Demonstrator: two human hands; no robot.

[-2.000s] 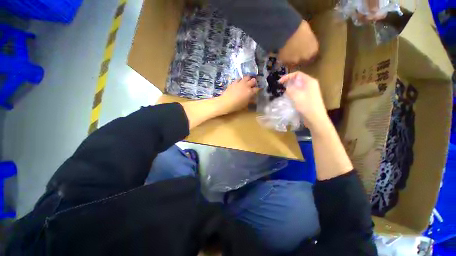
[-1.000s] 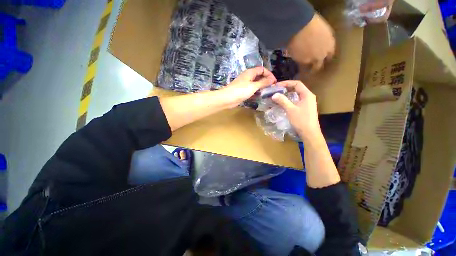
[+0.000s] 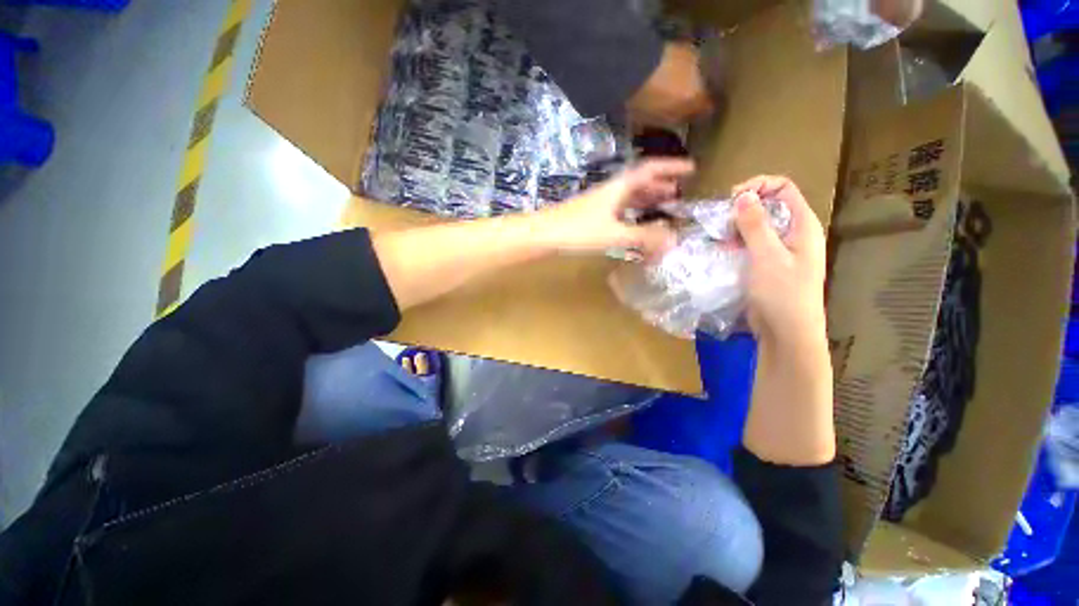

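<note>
My right hand [image 3: 787, 260] is shut on a crinkly wad of clear small poly bags [image 3: 698, 278], held above the left carton's near flap [image 3: 532, 308]. My left hand [image 3: 621, 213] is at the wad's left side, blurred, thumb and fingers spread. Something dark shows between them; whether they hold it cannot be told. Bagged parts [image 3: 438, 113] lie in rows in the left carton, shiny over dark. A few loose black parts [image 3: 659, 142] show beyond my left hand, partly hidden by another person's hand.
Another person's dark sleeve [image 3: 586, 53] and hand reach into the left carton. Another hand with clear bags [image 3: 858, 21] is at the top right. The right carton [image 3: 1018, 320] holds loose black parts. A large plastic liner bag [image 3: 521, 408] lies between my knees. Blue bins stand far right.
My right hand has moved right with the poly bags, and my left hand's fingers have spread. The other person's hand has moved left and up inside the carton.
</note>
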